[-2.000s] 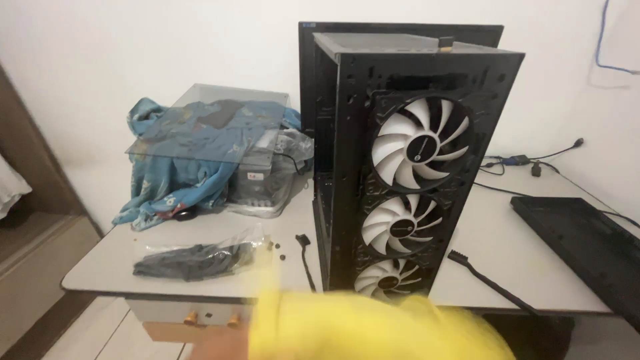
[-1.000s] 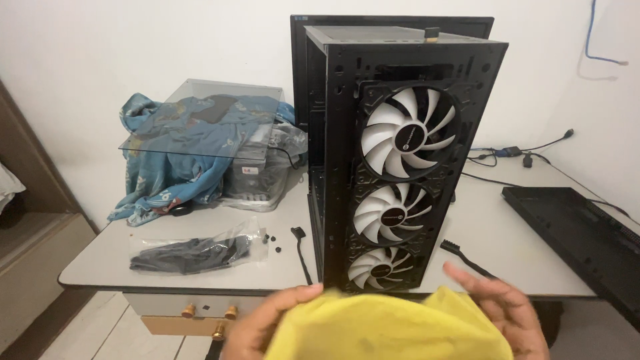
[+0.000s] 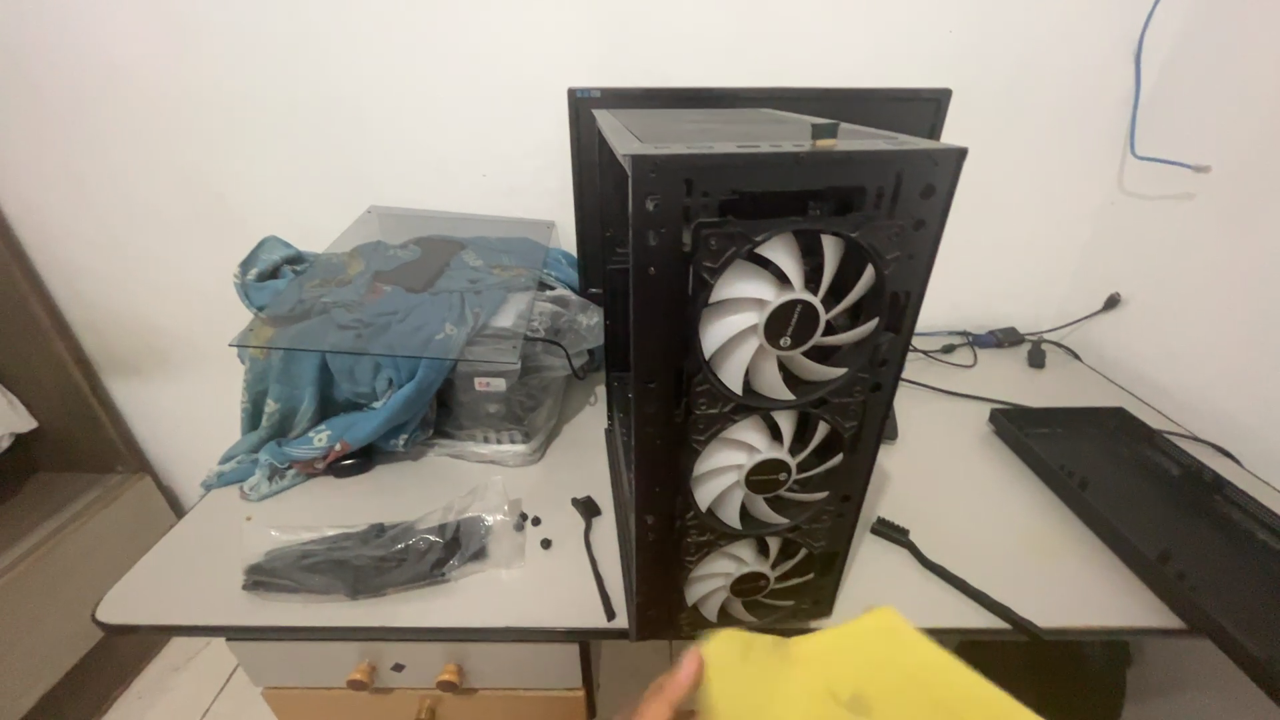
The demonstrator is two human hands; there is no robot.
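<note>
A yellow cloth point(image 3: 850, 670) fills the bottom edge of the view, in front of the desk. Its left edge is gripped by my left hand point(image 3: 672, 692), of which only a finger or two show. My right hand is hidden behind the cloth or out of frame. Just beyond stands a black computer case point(image 3: 650, 400), its front bare, with white-bladed fans point(image 3: 790, 322) stacked one above another. A black brush point(image 3: 590, 550) lies left of the case, and a second black brush point(image 3: 950, 575) lies to its right.
A tinted glass panel point(image 3: 400, 300) rests on a blue patterned cloth point(image 3: 370, 400) at the left. Nearer are a plastic bag of black cables point(image 3: 370, 560) and several small screws point(image 3: 536, 520). A monitor point(image 3: 760, 98) stands behind the case; a black panel point(image 3: 1140, 520) lies at the right.
One second ago both hands showed at the sides of the yellow cloth; now only part of my left hand shows. The cloth sits lower and further right relative to the case.
</note>
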